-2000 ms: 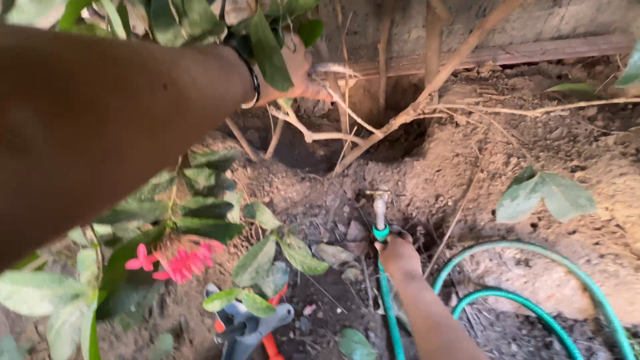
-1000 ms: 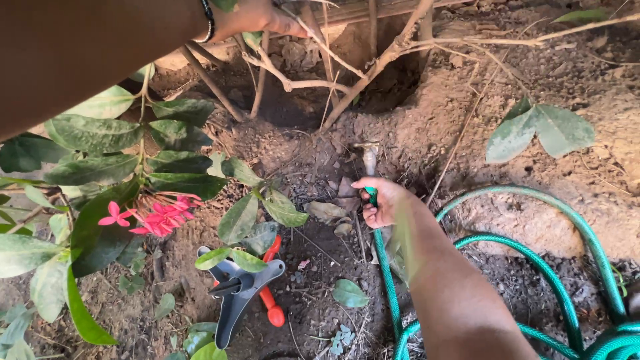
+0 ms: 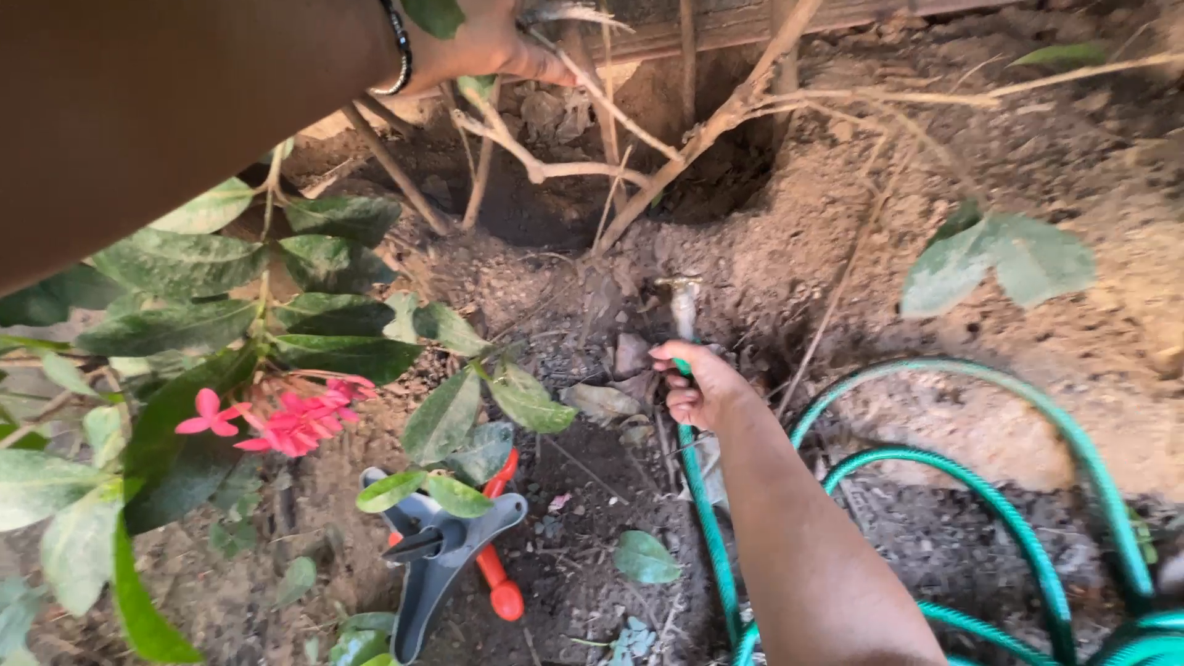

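Note:
My right hand [image 3: 698, 384] is closed around the end of a green garden hose [image 3: 708, 518], right where the hose meets a metal garden tap [image 3: 683, 305] low over the soil. At the top, my left hand [image 3: 481, 42], with a beaded bracelet on its wrist, is at the thin bare branches of a shrub; its fingertips are partly hidden, and whether it grips a branch is unclear. A grey three-armed plastic piece with a dark spike and orange-red parts [image 3: 439, 546], likely a sprinkler, lies on the soil at lower left.
Leafy stems with a pink-red flower cluster [image 3: 291, 416] reach in from the left. Bare branches [image 3: 721, 120] cross above the tap, by a hollow in the soil. Loops of hose lie at the right. A wall edge [image 3: 832, 14] runs along the top.
The view has shifted, bringing more of the grey and orange-red piece and the hose loops into sight. My right hand stays on the hose end by the tap.

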